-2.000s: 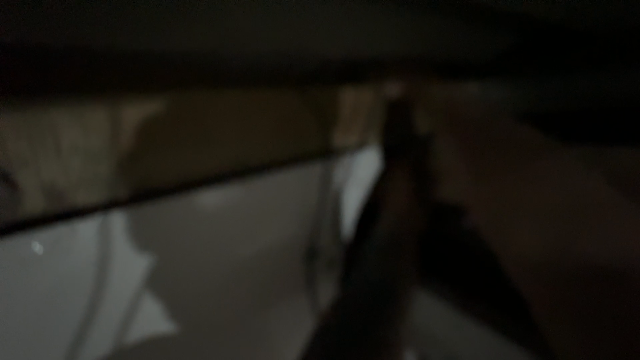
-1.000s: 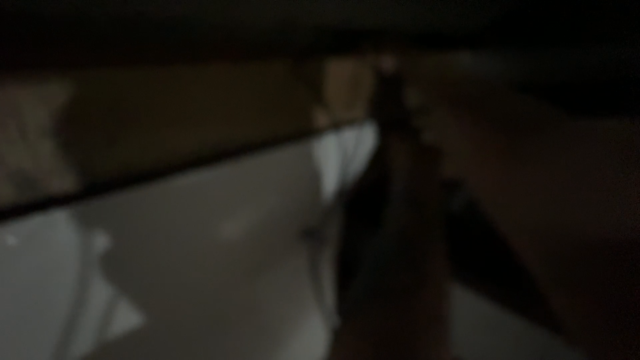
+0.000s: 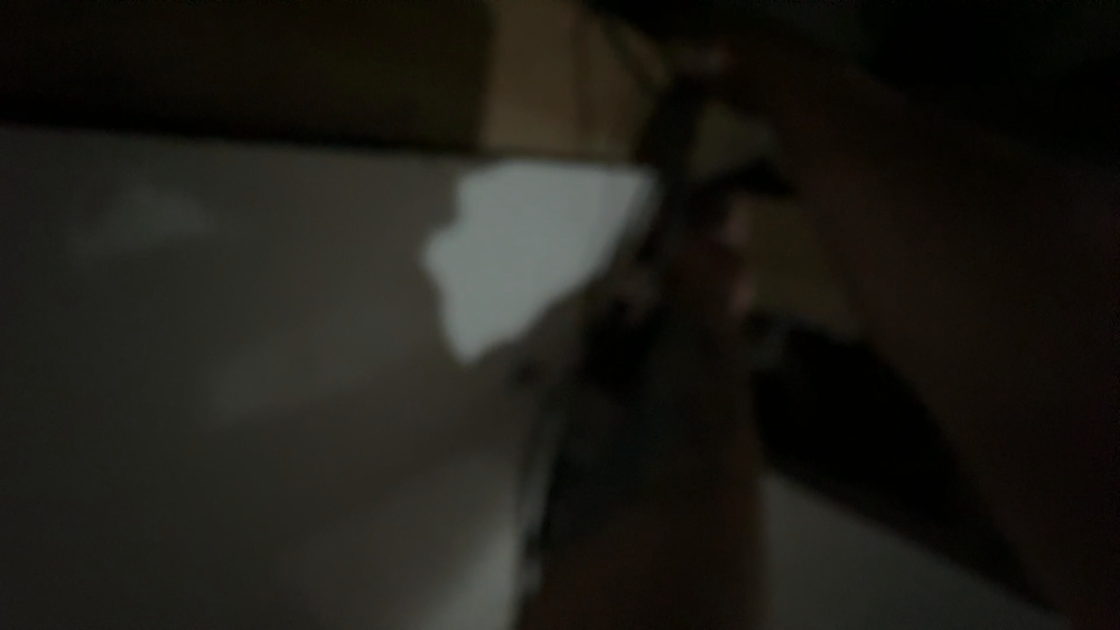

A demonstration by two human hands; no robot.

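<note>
The head view is very dark and blurred. My left hand (image 3: 713, 271) is a dim shape right of centre, at the top of a forearm that rises from the bottom edge. It is at or beside a dark, narrow upright object (image 3: 669, 131) that I cannot identify. My right hand (image 3: 722, 66) seems to be near the top of that object, with its forearm coming in from the right side. Fingers and grip are too dark to make out on either hand.
A pale flat surface (image 3: 175, 306) with a bright patch of light (image 3: 525, 245) fills the left. Its dark straight edge borders a brownish, wood-like surface (image 3: 534, 79) above. Thin dark lines, perhaps cables, run near the hands.
The view has shifted and tilted, so the pale surface's edge now lies nearly level. The lower hand shows more plainly below the upper one. Any change of grip is hidden by the dark.
</note>
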